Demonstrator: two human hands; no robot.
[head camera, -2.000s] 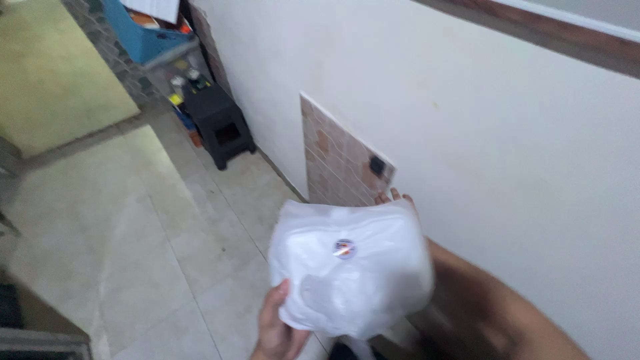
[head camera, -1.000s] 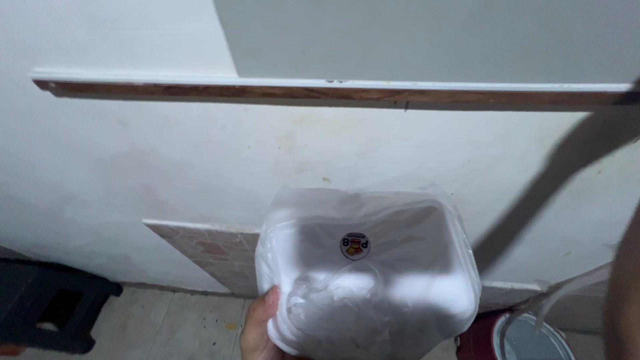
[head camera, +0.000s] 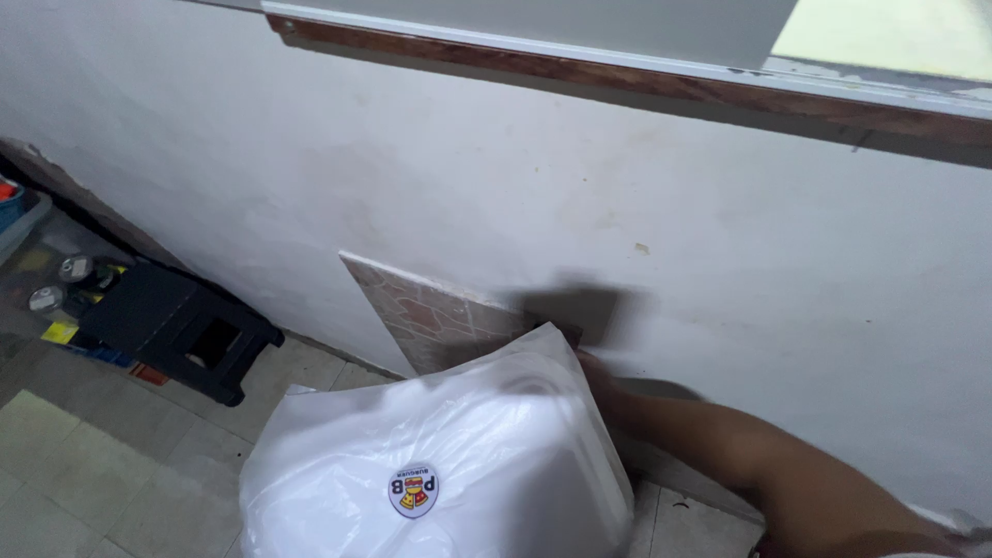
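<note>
A white plastic bag (head camera: 473, 434) with a boxy shape inside fills the lower middle of the head view, and a round printed sticker (head camera: 413, 490) is on it. My right arm reaches in from the lower right, and my right hand (head camera: 597, 372) is at the wall just behind the bag's upper right corner. The bag covers its fingers, and a small dark object (head camera: 570, 335) on the wall is beside them. Whether that hand grips anything cannot be told. My left hand is out of sight; the bag's lower edge runs past the frame.
A dark plastic stool (head camera: 147, 306) stands on the tiled floor (head camera: 178, 473) at left, beside jars (head camera: 46, 298) and a clear bin (head camera: 23, 240). A patterned tile panel (head camera: 434, 318) is on the white wall (head camera: 465, 170). A wooden strip (head camera: 620, 81) runs along the wall above.
My left hand, seen at the bag's lower left one second ago, is out of view now. My right hand has come into view low at the wall. The view has swung left.
</note>
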